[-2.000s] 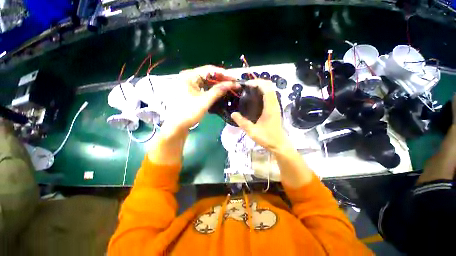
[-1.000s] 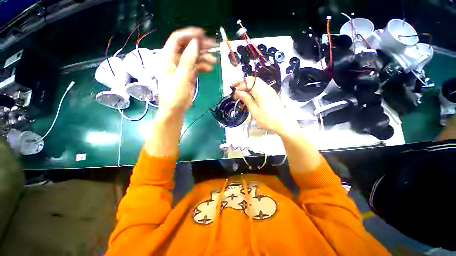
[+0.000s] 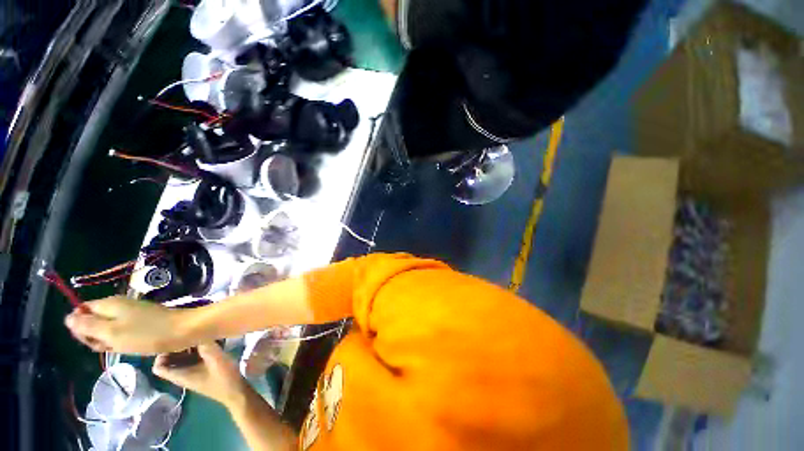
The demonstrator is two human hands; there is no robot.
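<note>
The view is turned sideways. My right hand [image 3: 123, 324], bare, has its fingertips closed on red lead wires [image 3: 63, 289] that end in a small plug. My left hand [image 3: 210, 372] is just below it in the picture, with its fingers curled around a small dark part [image 3: 183, 356], mostly hidden by the hand. A black round housing [image 3: 196, 271] lies beside my right forearm. Another black open housing [image 3: 220, 208] and small black rings [image 3: 176, 220] lie on the white sheet [image 3: 360, 167].
White housings [image 3: 122, 388] stand below my hands in the picture. More white housings [image 3: 216, 77] and black curved parts [image 3: 317, 123] are at the top. A person in dark clothing [image 3: 520, 62] sits beside the bench. Open cartons [image 3: 630, 255] stand on the floor.
The view has swung right and rotated, bringing the floor and cartons in. My right hand has moved from the wires by the black housing to the red wires; my left hand has closed around a dark part.
</note>
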